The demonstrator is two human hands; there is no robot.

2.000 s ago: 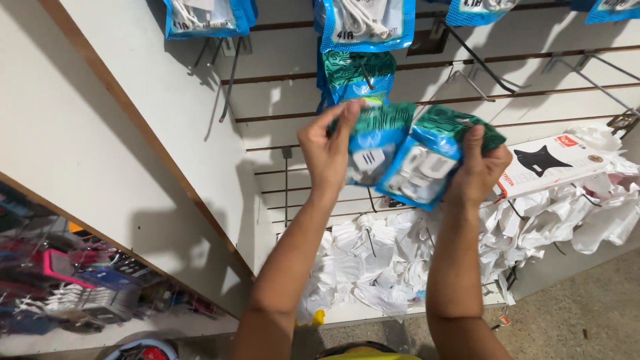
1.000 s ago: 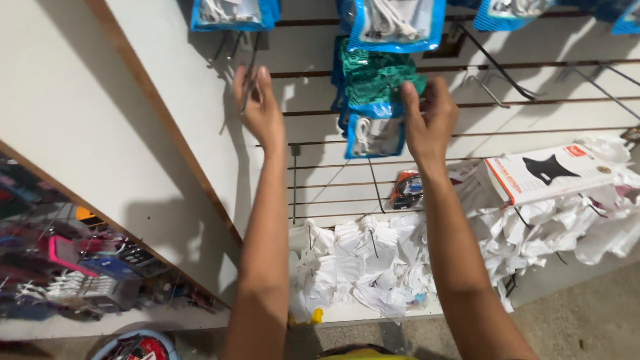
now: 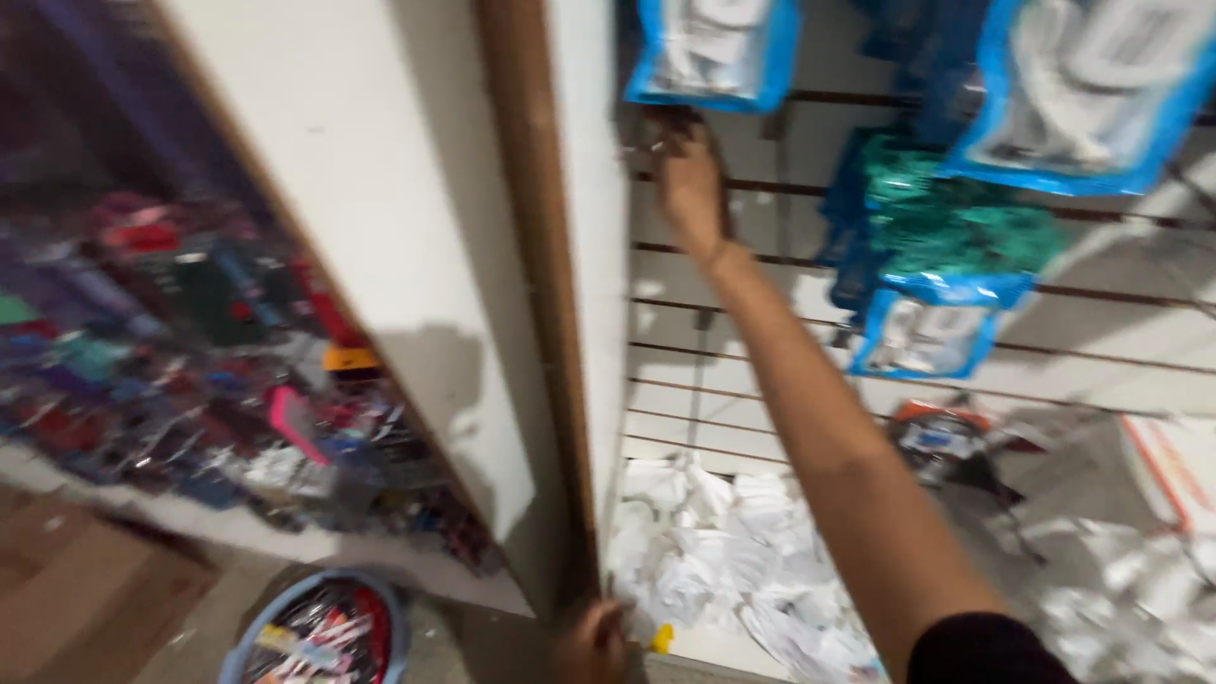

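Observation:
My right hand reaches up to the slatwall, just below a blue-edged pouch with a white cable inside; its fingers are blurred and dark, so what they touch is unclear. My left hand is low, by the bottom end of the white partition, blurred, its fingers not readable. To the right of my right forearm hang a green and blue pouch and a larger blue-edged pouch, both with white cables in them.
White crumpled bags lie along the bottom of the slatwall. A white box with an orange edge lies at the right. Left of the partition hang many small packaged goods. A blue tub of small packages stands on the floor.
My right hand has left the green and blue pouches and moved left to the slatwall below another pouch. My left hand has dropped from the slatwall. The view has swung left.

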